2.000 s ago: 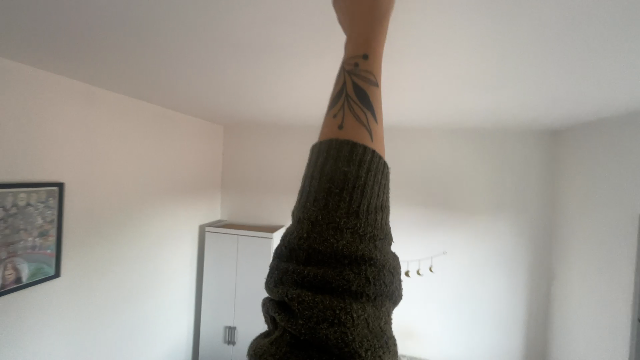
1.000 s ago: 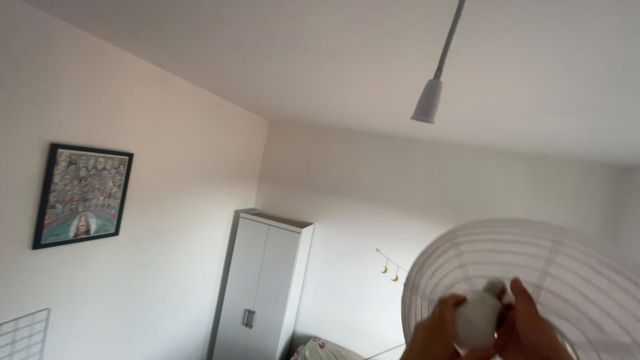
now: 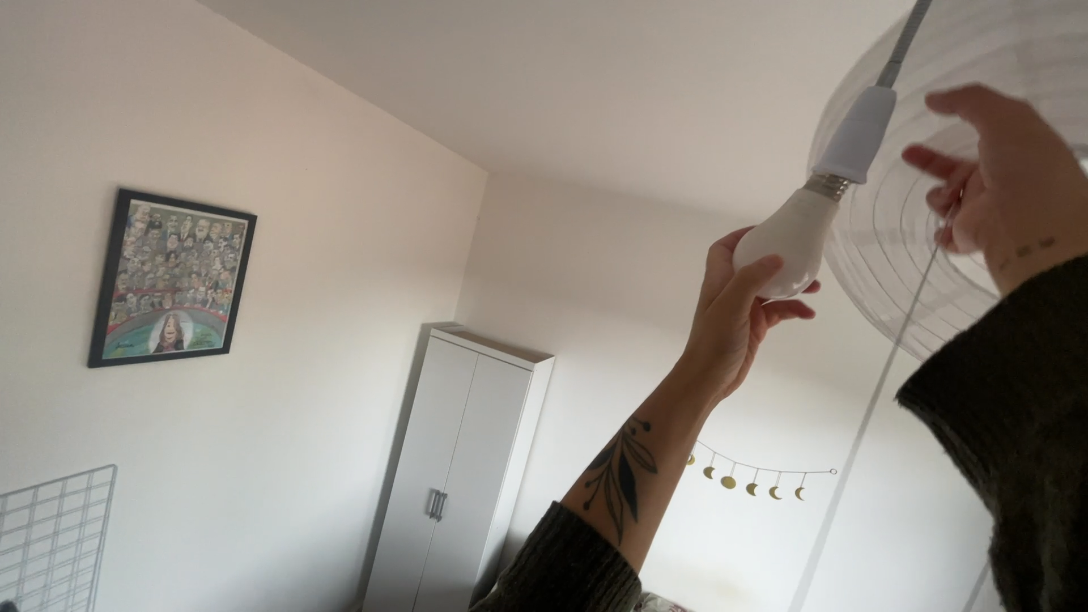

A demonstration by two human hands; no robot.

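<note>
A white light bulb (image 3: 786, 246) is held from below in my left hand (image 3: 735, 314), fingers and thumb around its glass. Its metal screw base meets the mouth of a white lamp socket (image 3: 857, 136), which hangs tilted on a grey cord (image 3: 905, 42). To the right of the socket is my right hand (image 3: 994, 170), thumb and index finger apart, the other fingers curled beside a thin line. Behind both hands is a round, ribbed, translucent lampshade (image 3: 901, 297); how it is held up cannot be told for certain.
A framed picture (image 3: 174, 276) hangs on the left wall, above a white wire grid panel (image 3: 59, 531). A tall white wardrobe (image 3: 463, 459) stands in the corner. On the far wall hangs a garland of gold moon shapes (image 3: 752, 489).
One second ago both hands were low at the right with the bulb, apart from the hanging socket. Now my left hand has the bulb up at the socket and my right hand is off the bulb.
</note>
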